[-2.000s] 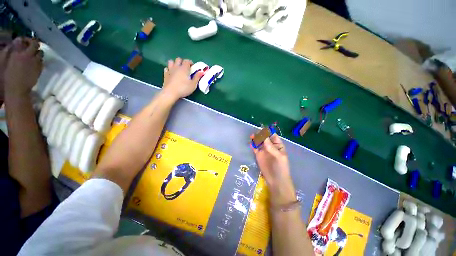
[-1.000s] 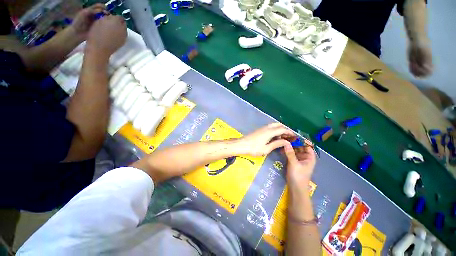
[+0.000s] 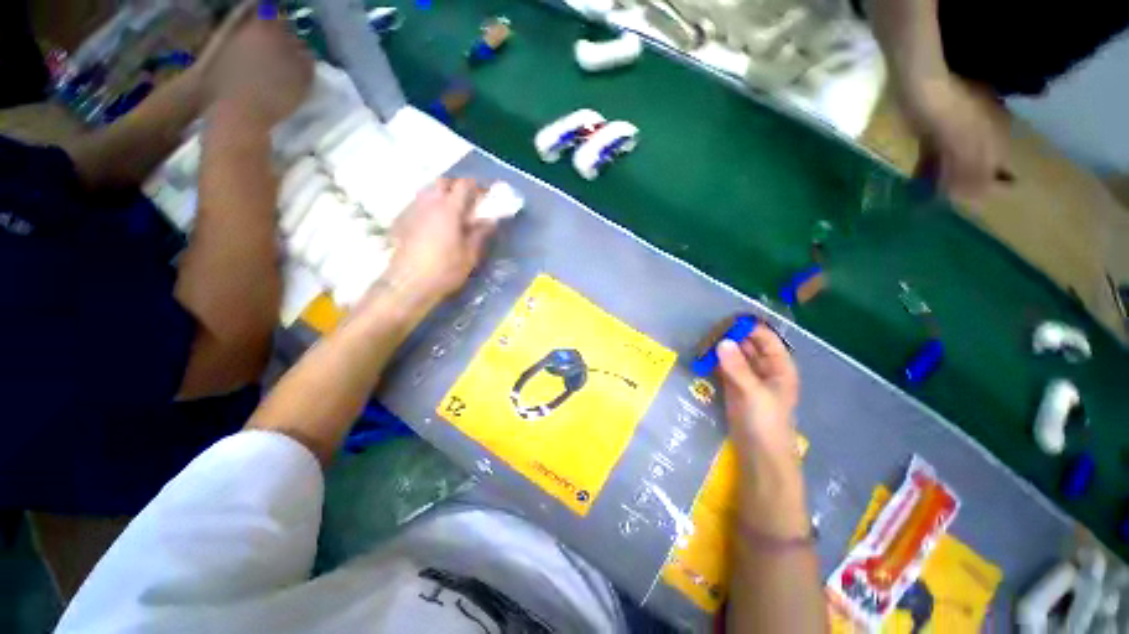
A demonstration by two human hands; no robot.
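My right hand (image 3: 759, 375) holds a blue battery (image 3: 726, 346) with a brown piece on it above the cardboard, right of centre. My left hand (image 3: 440, 238) is beside the stacked white shells and grips a white housing shell (image 3: 499, 203), partly hidden by my fingers. The stacked white shells (image 3: 324, 204) lie at the left end of the bench, slightly blurred. Two filled housings (image 3: 604, 149) lie side by side on the green conveyor belt.
The green belt (image 3: 731, 186) carries scattered batteries, boards and shells. A snack packet (image 3: 896, 542) lies right on the printed cardboard (image 3: 582, 495). Loose shells (image 3: 1067, 594) lie lower right. A person in dark clothes (image 3: 112, 322) works at left; another person's hand (image 3: 960, 136) reaches in at upper right.
My left hand has left the battery, moved left and taken a white shell. My right hand keeps the battery. Another person's hand has come over the far table and belt edge.
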